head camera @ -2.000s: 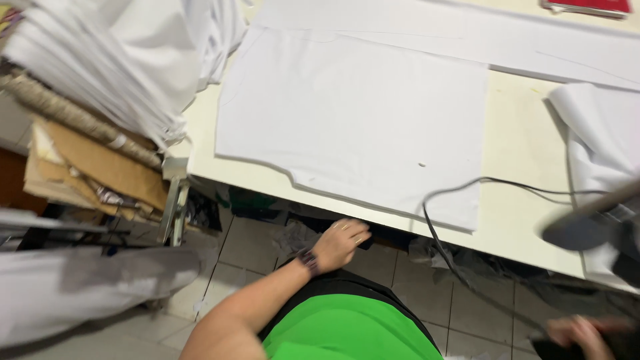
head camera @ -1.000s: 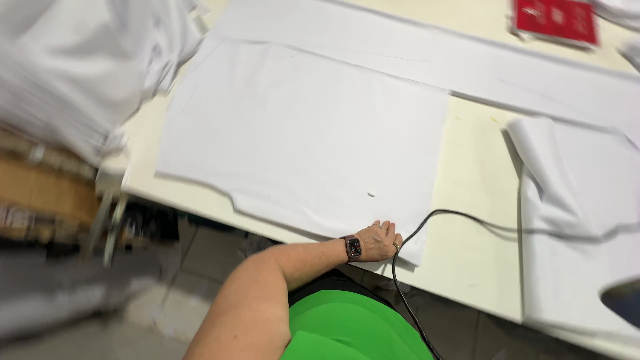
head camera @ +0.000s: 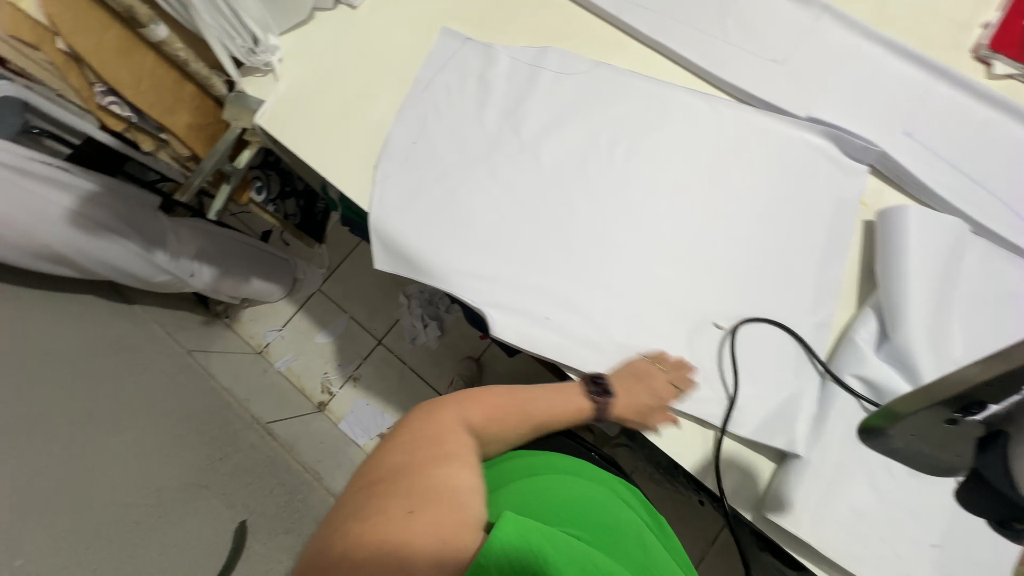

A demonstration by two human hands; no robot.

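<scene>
My left hand, with a dark watch at the wrist, lies with fingers apart on the near edge of a large white fabric piece. The hand is slightly blurred and grips nothing. The fabric is flat on the cream table and its left end overhangs the table edge. A black cable loops over the fabric just right of the hand. My right hand is out of view. At the right edge is part of a dark machine, perhaps a fabric cutter, above another white cloth.
A long white fabric strip crosses the back of the table, with a red item beyond it. At left are brown sheets and a white fabric roll. Scraps lie on the tiled floor.
The white piece has shifted towards the near left, away from the long strip, and its left end now hangs past the table edge. Two seconds ago my left hand was off the fabric.
</scene>
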